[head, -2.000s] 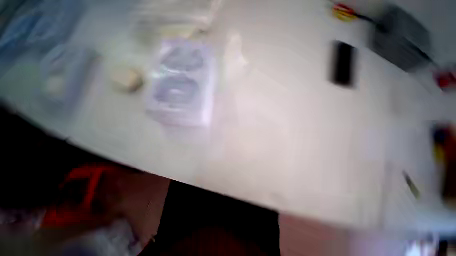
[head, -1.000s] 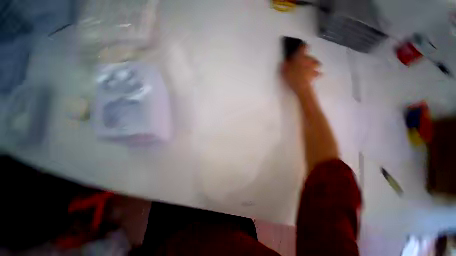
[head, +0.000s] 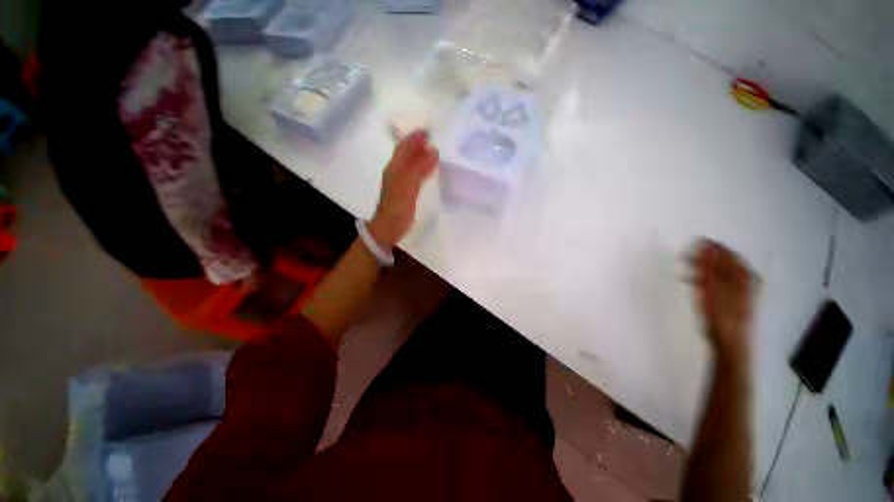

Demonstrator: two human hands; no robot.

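Observation:
A block of nested plastic trays with two small hollows above a large one stands on the white table in front of me. My left hand, with a white band at the wrist, is just left of the block. It is blurred, and whether it holds the cream case seen there earlier is hidden. My right hand is over the table at the right, blurred, with fingers apart and nothing seen in it. A black phone lies flat to its right.
Another tray block stands at the left, with more trays behind. Clear plastic lies behind the near block. Scissors, a grey basket and a slim yellow-green stick are at the right. A person sits at the left.
The view has turned left. The phone, under my right hand a second ago, now lies nearer the stick, and that hand is off it. My left hand has come in beside the tray block.

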